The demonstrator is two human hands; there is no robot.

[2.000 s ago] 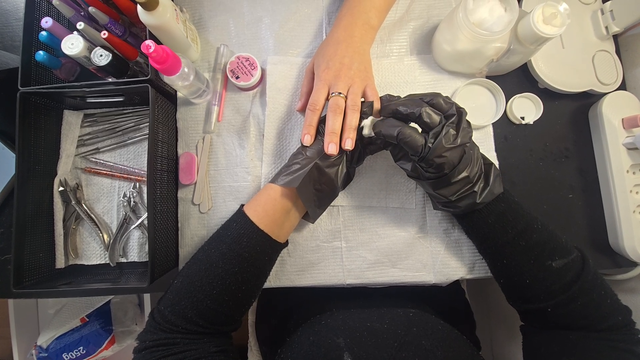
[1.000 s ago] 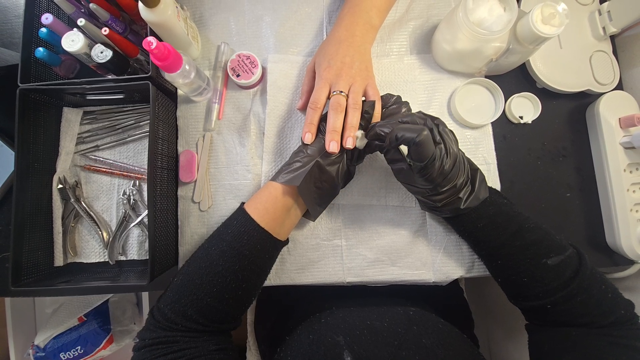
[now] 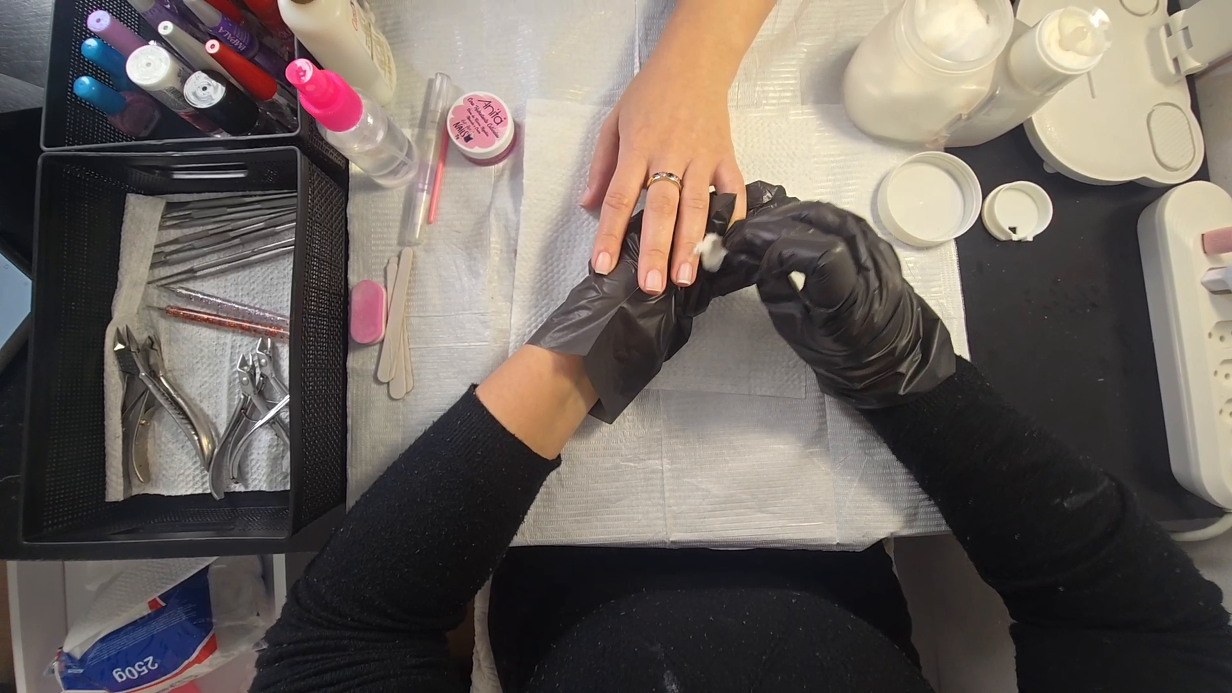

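Observation:
Another person's bare hand (image 3: 671, 144), with a ring on one finger, reaches in from the top and lies palm down over my left hand (image 3: 640, 313). My left hand, in a black disposable glove, is under that hand and holds its fingers from below; my left fingertips are partly hidden. To the right, my right hand (image 3: 842, 289), also gloved in black, pinches a tuft of white cotton (image 3: 710, 251) at its fingertips, close to the other person's fingernails. A white paper towel (image 3: 731, 361) lies beneath the hands.
At the left, a black basket (image 3: 322, 385) holds cuticle nippers (image 3: 159, 395) and metal tools. A pink-capped spray bottle (image 3: 358, 125), a small jar (image 3: 481, 125) and wooden sticks (image 3: 395, 327) stand or lie nearby. At the right are a cotton jar (image 3: 914, 87), white lids (image 3: 929, 197) and a power strip (image 3: 1189, 337).
My right hand has shifted and turned slightly beside the other person's fingers, and the white cotton shows more plainly now. My left hand and the other person's hand have hardly moved.

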